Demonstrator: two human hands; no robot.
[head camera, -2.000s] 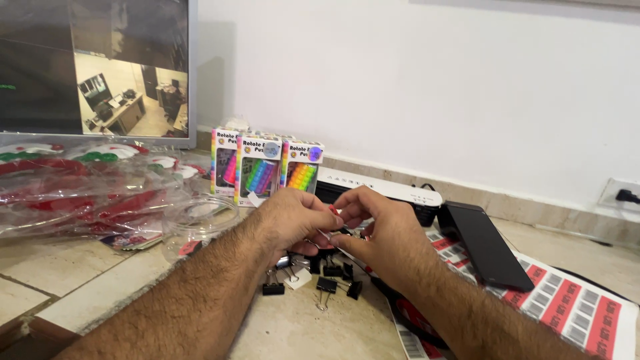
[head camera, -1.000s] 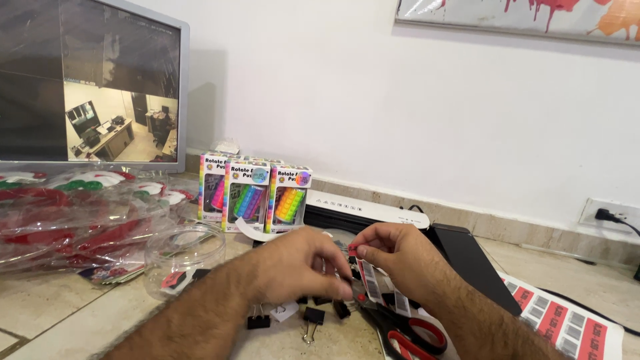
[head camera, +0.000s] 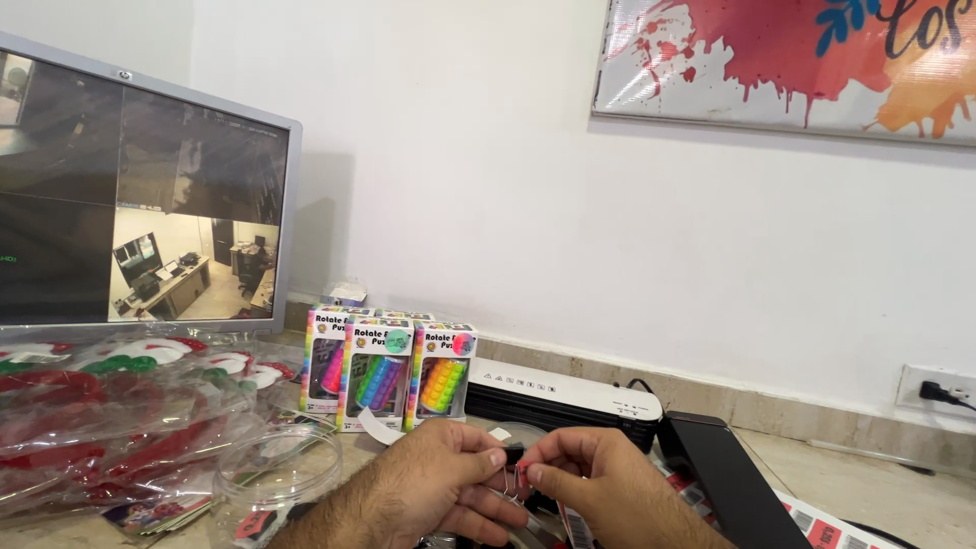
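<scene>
My left hand (head camera: 469, 484) holds a black binder clip (head camera: 515, 455) by its body between thumb and fingers, the wire handles hanging down. Close beside it, my right hand (head camera: 591, 476) pinches a small red tag (head camera: 524, 473) at the clip's wire handles. Whether the tag is fastened to the clip cannot be told. A strip of printed labels (head camera: 576, 526) hangs below my right hand. Other clips and the scissors under the hands are mostly hidden. A round clear plastic container (head camera: 278, 465) with red and black pieces stands left of my left hand.
Boxed rainbow puzzle toys (head camera: 379, 374) stand against the wall, next to a white and black laminator (head camera: 564, 389). A long black device (head camera: 724, 473) lies over label sheets (head camera: 827, 526) at right. Plastic-wrapped red items (head camera: 114, 412) lie before a monitor (head camera: 293, 191) at left.
My hands have come together again; a second ago they were slightly apart, with scissors visible below the right one. A black clip now shows in my left hand. The view has tilted up.
</scene>
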